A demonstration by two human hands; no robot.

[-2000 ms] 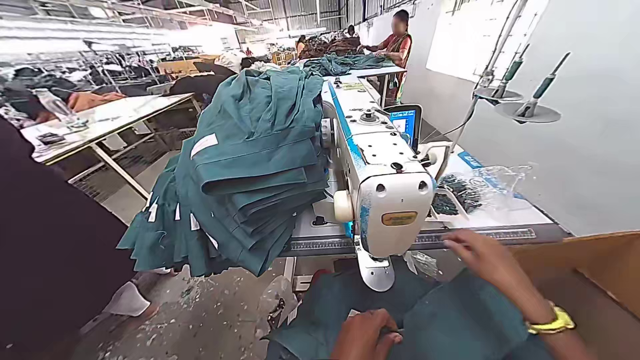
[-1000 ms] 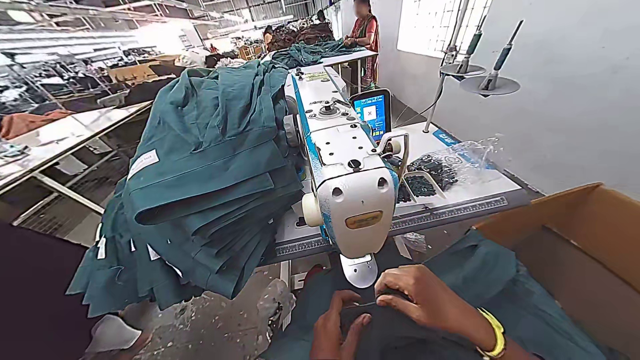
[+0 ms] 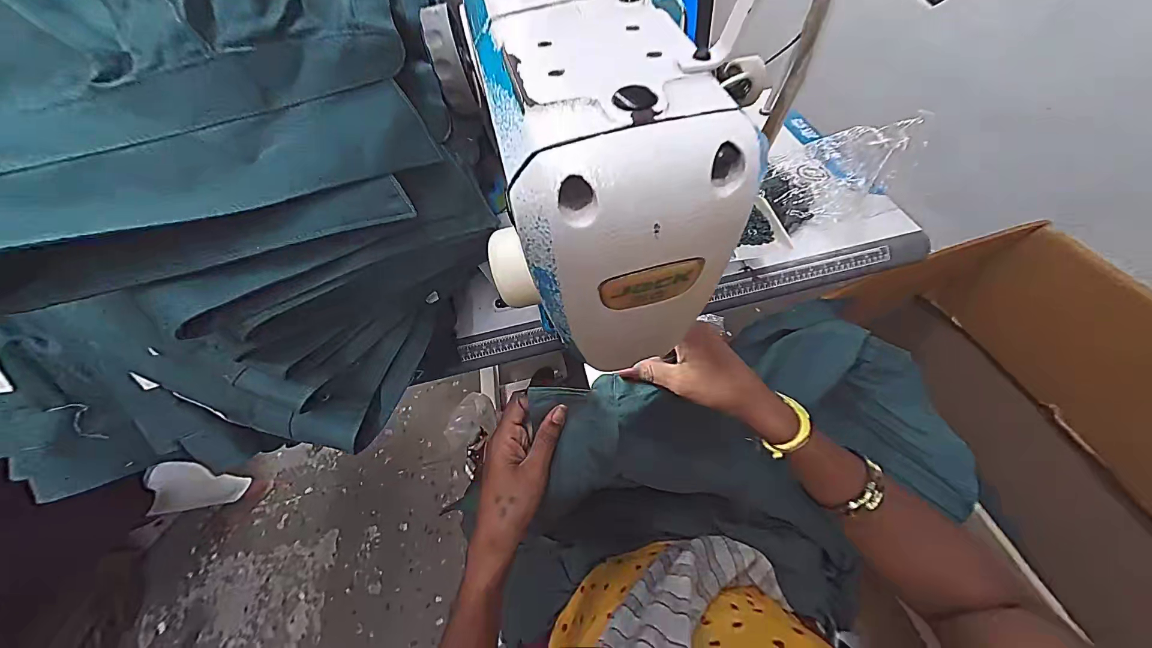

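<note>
A dark green fabric piece (image 3: 648, 450) lies across my lap, its upper edge up at the head of a white Jack sewing machine (image 3: 639, 216). My left hand (image 3: 522, 450) grips the left end of that edge between thumb and fingers. Farther right, my right hand (image 3: 702, 369) pinches the same edge just below the machine head and partly beside it. The machine head hides the needle and presser foot. A thick stack of folded green fabric pieces (image 3: 225, 198) hangs over the left of the machine table (image 3: 810, 270).
An open cardboard box (image 3: 1035, 315) stands at the right, and some green cloth lies over its near side. Clear plastic wrap (image 3: 855, 166) and dark scraps (image 3: 760, 225) rest on the table behind the machine head. The floor (image 3: 297, 549) at lower left is littered with bits.
The view has tipped down and closer to the machine. My hands, close together one second ago, are now apart along the cloth edge, with the right one up at the machine head.
</note>
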